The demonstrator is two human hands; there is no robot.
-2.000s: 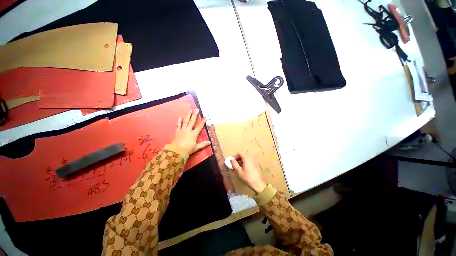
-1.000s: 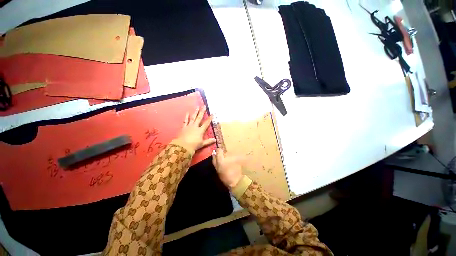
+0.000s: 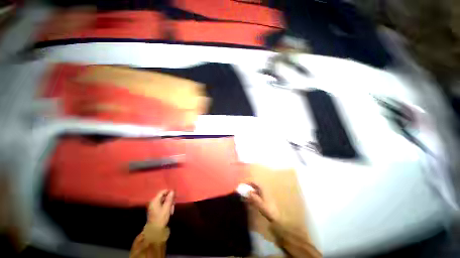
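The frame is blurred. A large red card pattern (image 3: 111, 174) lies on black cloth (image 3: 202, 229), which shows below it. A dark metal bar (image 3: 154, 164) lies on the pattern. My left hand (image 3: 161, 207) is at the pattern's lower edge, its fingers bent; whether it holds anything cannot be told. My right hand (image 3: 260, 200) has the white chalk (image 3: 244, 190) between its fingertips, near the pattern's lower right corner. The brown card sheet (image 3: 277, 184) lies beside and partly under my right hand.
Stacked red and tan patterns (image 3: 176, 94) lie beyond the work. A dark clamp (image 3: 304, 147) and folded black cloth (image 3: 330, 126) are to the right. Dark tools (image 3: 401, 116) lie far right. Across the table are more red patterns (image 3: 217, 31) on dark cloth and a blurred hand (image 3: 290, 45).
My left hand has come off the pattern's right end to its lower edge. My right hand has moved down toward the corner. The view has tilted up, showing the table's far side.
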